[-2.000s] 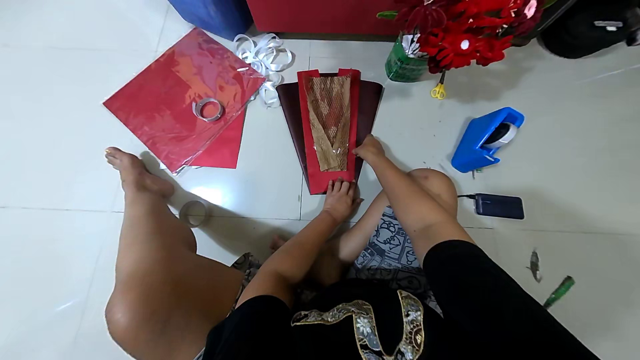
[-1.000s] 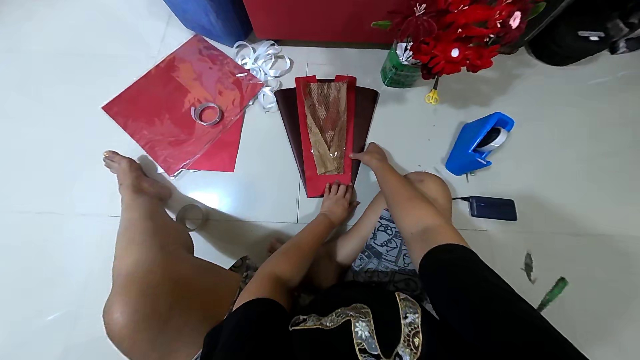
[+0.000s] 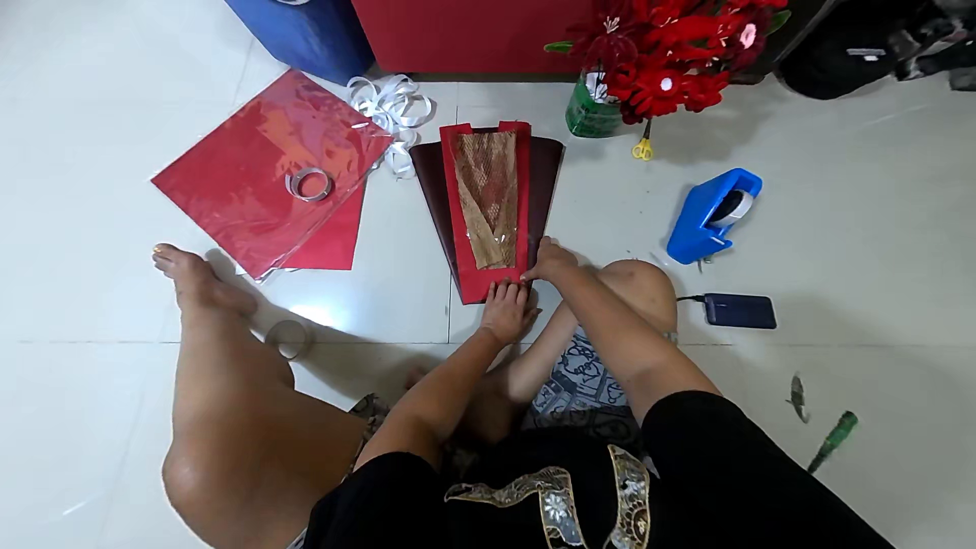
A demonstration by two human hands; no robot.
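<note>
On the tiled floor lies a folded red wrapping sheet (image 3: 450, 175) with a brown honeycomb-paper panel (image 3: 488, 198) on its middle. Beneath it, a dark maroon sheet (image 3: 545, 171) spreads out on both sides, wider at the top. My left hand (image 3: 505, 309) rests with its fingertips on the bottom edge of the red sheet. At the lower right edge of the sheets, my right hand (image 3: 550, 259) touches the side with thumb and fingers. How firmly it grips there cannot be told.
Left lie red sheets in clear film (image 3: 229, 168) with a tape roll (image 3: 309, 184), beside white ribbon (image 3: 393, 107). Right stand a blue tape dispenser (image 3: 698, 221), a dark power bank (image 3: 740, 310), yellow-handled scissors (image 3: 643, 149) and red flowers (image 3: 663, 84) in a green container (image 3: 591, 110).
</note>
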